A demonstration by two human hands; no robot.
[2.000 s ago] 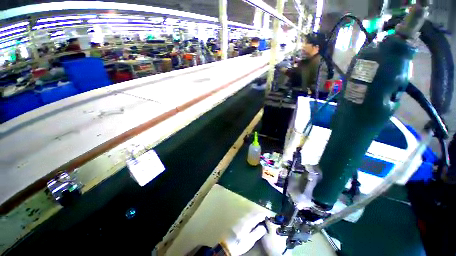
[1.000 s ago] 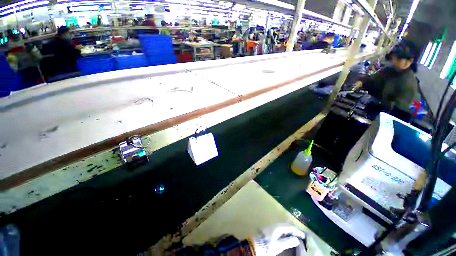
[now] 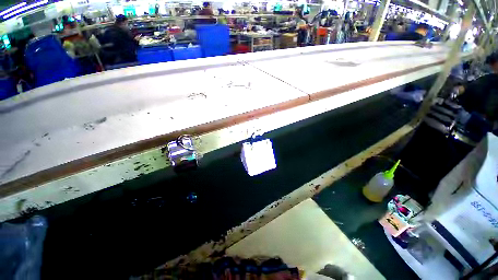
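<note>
The cream work mat lies at the bottom centre. My left arm enters at the bottom edge in a dark patterned sleeve with a yellowish cuff. My left hand is almost wholly cut off by the lower edge; only a pale bit of glove shows, and its fingers are hidden. A small dark, blurred thing shows beside it at the mat's lower part; I cannot tell what it is or whether I hold it. My right hand is out of the picture.
A dark-green belt runs beside the long raised white shelf. A translucent bag is at the left edge. A squeeze bottle, a small parts tray and the white screw feeder stand on the right. A white card hangs from the rail.
The view has swung left. The green screwdriver has left the picture and the bag has come further in. My gloved left hand has dropped mostly below the lower edge.
</note>
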